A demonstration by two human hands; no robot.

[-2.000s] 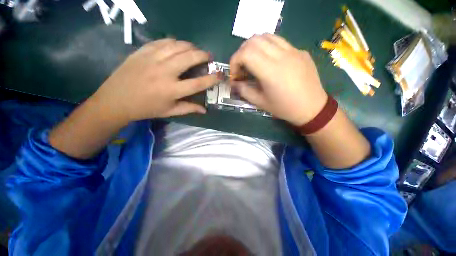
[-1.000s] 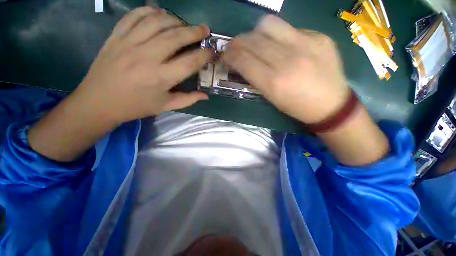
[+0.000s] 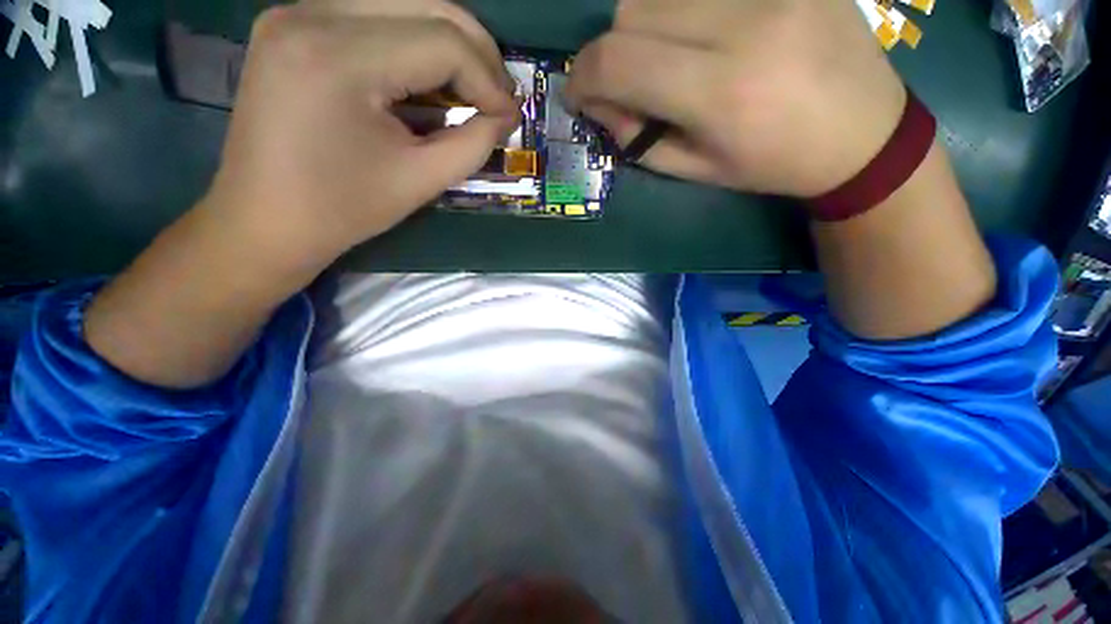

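The open phone body (image 3: 585,177) lies on the green bench mat in front of me, its circuit board with a green patch toward the right. An orange flex cable piece (image 3: 520,161) shows inside it. My left hand (image 3: 366,122) covers the phone's left part, with thumb and index fingertips together over it; whether they pinch anything is hidden. My right hand (image 3: 743,98) is at the phone's upper right edge, holding a thin dark tool (image 3: 642,140), probably tweezers, largely hidden by the fingers.
A dark strip (image 3: 201,67) lies left of my left hand. White backing strips (image 3: 79,37) are at the upper left. Orange flex cables (image 3: 899,22) are cut off at the top edge. A clear plastic bag (image 3: 1042,49) is at the upper right, with phone parts at the far right.
The phone now shows its circuit board with a green patch and an orange flex piece. A dark tool shows in my right hand. A dark strip shows at left. The view has shifted.
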